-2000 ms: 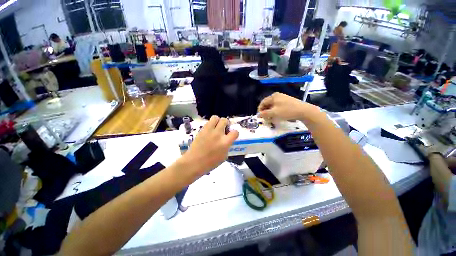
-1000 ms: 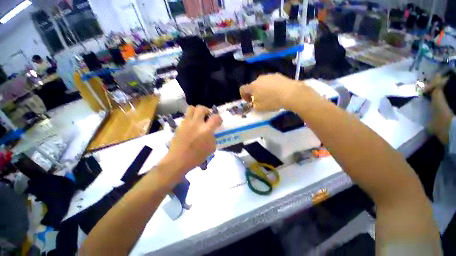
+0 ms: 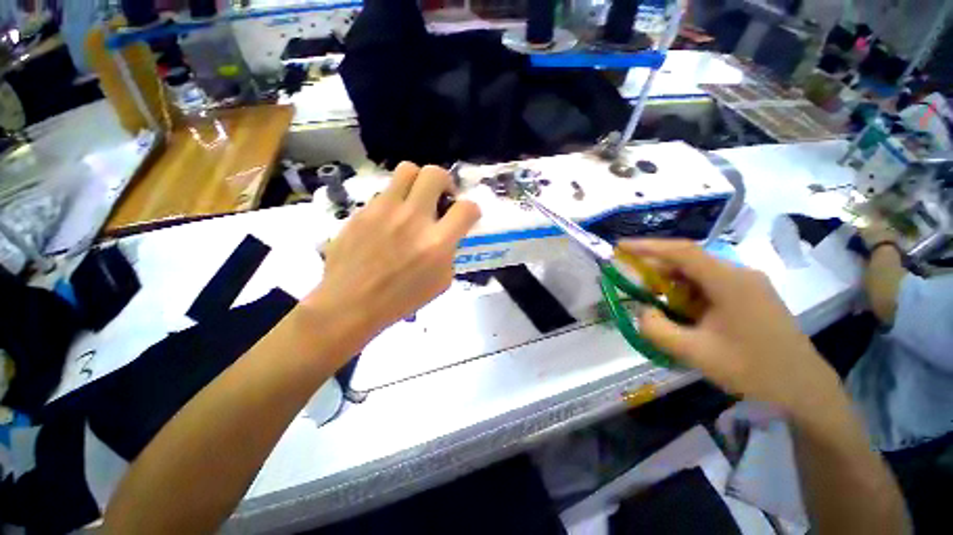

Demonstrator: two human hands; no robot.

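The white sewing machine head (image 3: 669,188) with a blue stripe lies across the table in front of me. My left hand (image 3: 402,235) is at its left part, fingertips bent together near a small dark metal part; what they hold is hidden. My right hand (image 3: 721,313) holds the scissors (image 3: 580,234) by the yellow and green handles. The blades point up and left, with the tips at the small metal thread guides (image 3: 523,183) on top of the head. A black strip (image 3: 534,298) lies on the table below the head.
Black cut pieces (image 3: 178,366) and another black strip (image 3: 230,278) lie on the table at left. A wooden board (image 3: 204,167) stands behind. Thread cones are behind the machine. Another person's arm (image 3: 886,282) is at right. Pale and black sheets (image 3: 674,509) are below the table edge.
My right hand has left the top of the machine head, taken the scissors from the table and brought their tips to the thread guides. My left hand stays at the head's left part. The view has shifted.
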